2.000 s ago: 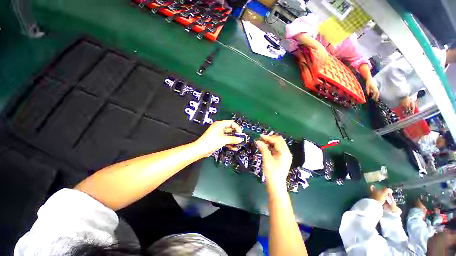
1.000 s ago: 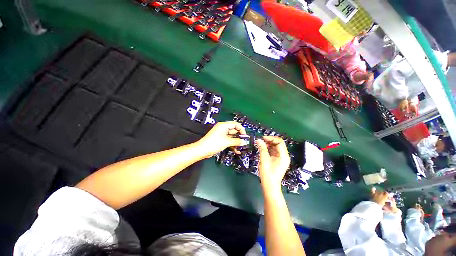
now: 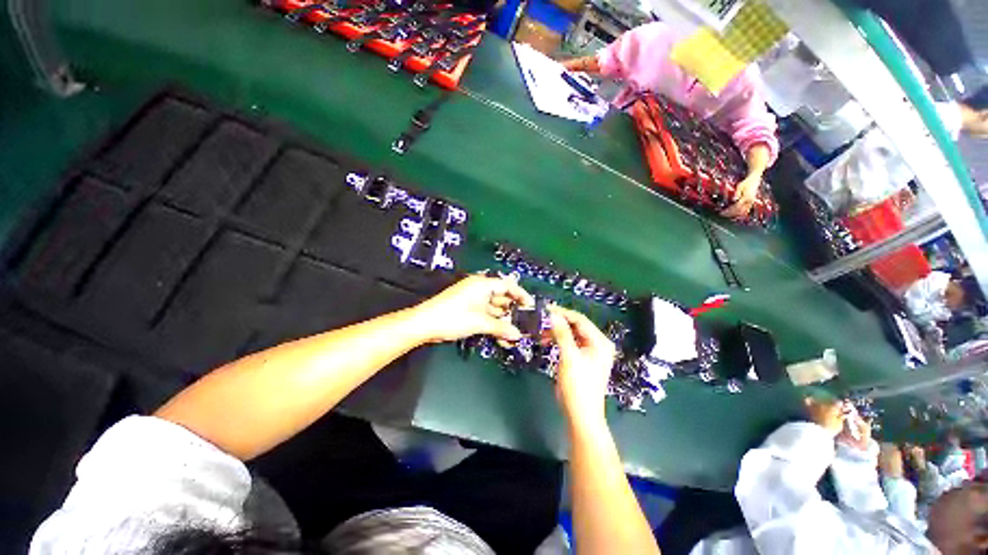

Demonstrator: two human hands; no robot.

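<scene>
My left hand (image 3: pixel 482 308) and my right hand (image 3: pixel 582 345) meet over the heap of small parts. Between their fingertips they hold a small black module (image 3: pixel 529 322) with shiny tabs; both hands touch it. The tangled black-and-silver heap (image 3: pixel 628 379) lies under and right of my hands, partly hidden by them. Several modules (image 3: pixel 431 230) with pale tabs lie at the right corner of the black compartment tray (image 3: pixel 244 206). A row of tiny dark, shiny parts (image 3: pixel 558 275) runs behind the heap.
A white block (image 3: pixel 673 331), a red-topped stick (image 3: pixel 711 304) and a small black box (image 3: pixel 757 352) stand right of the heap. Black straps (image 3: pixel 416 128) lie mid-bench. Red-orange carriers (image 3: pixel 444 72) and a white sheet (image 3: pixel 555 85) lie across the bench. A person in pink handles another red carrier (image 3: pixel 674 166); people in white sit at right.
My right hand's fingers have closed in nearer to my left fingertips around the module. Across the bench, the raised red sheet is gone from view and the person in pink shows more fully.
</scene>
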